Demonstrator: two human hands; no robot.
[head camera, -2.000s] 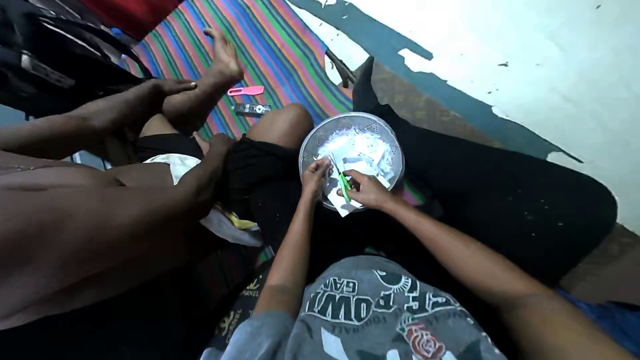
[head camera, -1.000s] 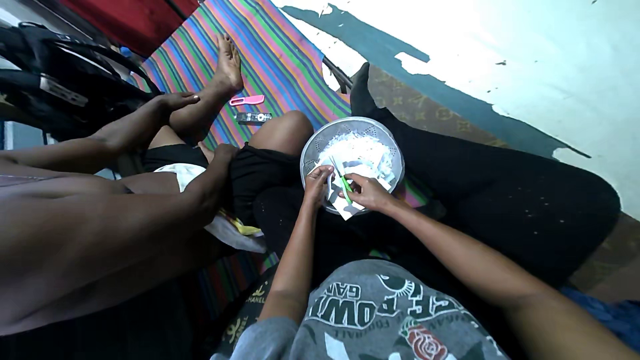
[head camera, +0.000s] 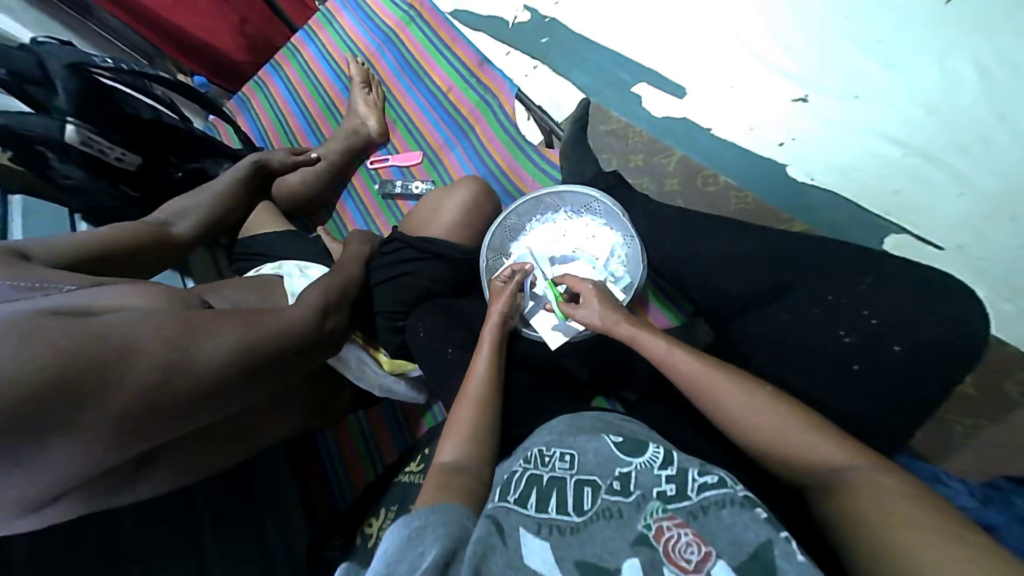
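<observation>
My right hand (head camera: 590, 304) holds scissors with green handles (head camera: 555, 299), their blades pointing up and left over a perforated metal colander (head camera: 494, 240). My left hand (head camera: 509, 293) pinches a thin piece of white paper (head camera: 527, 290) at the colander's left side, close to the blades. Inside the colander lies a heap of shredded white paper (head camera: 570, 232). A larger white paper piece (head camera: 552, 330) lies at the near rim, below the scissors. The colander rests between my black-clad legs.
Another person (head camera: 160, 336) sits close on my left, a knee near the colander. On the striped mat (head camera: 448, 88) lie a pink-handled object (head camera: 395, 160) and a remote control (head camera: 406, 188). A black bag (head camera: 104, 136) stands at upper left, a peeling wall (head camera: 760, 96) at right.
</observation>
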